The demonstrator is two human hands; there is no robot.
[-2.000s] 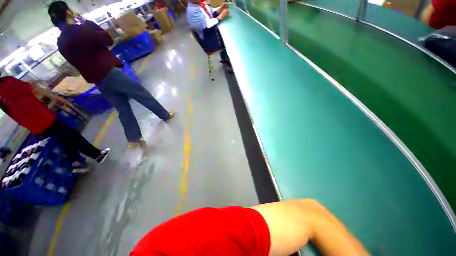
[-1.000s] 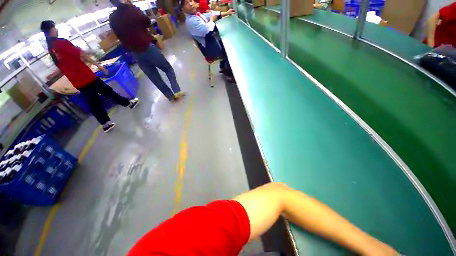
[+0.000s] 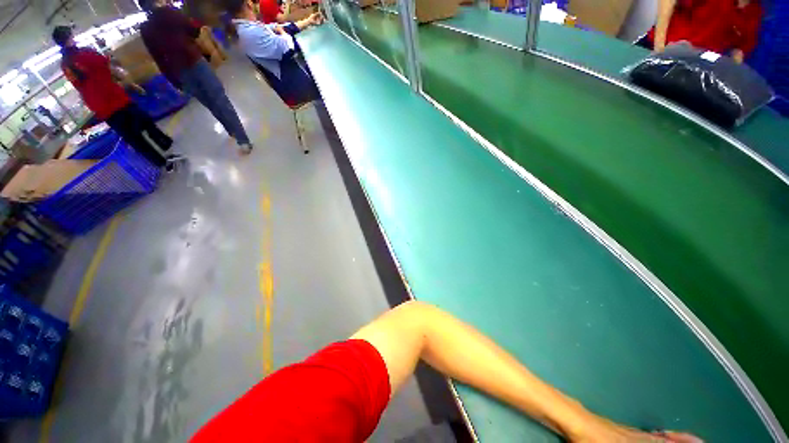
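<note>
My left hand (image 3: pixel 636 433) is at the bottom edge at the right, low over the teal-green worktop (image 3: pixel 484 251). It is partly cut off by the edge and blurred, and a small dark patch shows by the fingers. I cannot tell whether it holds anything. My bare left forearm reaches across the worktop's near edge from a red sleeve. My right hand is not in view. No tool is in view.
An aluminium rail (image 3: pixel 597 232) with posts separates the worktop from the green conveyor belt (image 3: pixel 554 147). A black bagged bundle (image 3: pixel 702 82) lies beyond, before a person in red. Left are a seated person, two standing people and blue crates (image 3: pixel 99 190).
The view has swung right; the worktop and people sit further left in it. More of the black bundle and the person behind it shows. My left hand has come into view at the bottom.
</note>
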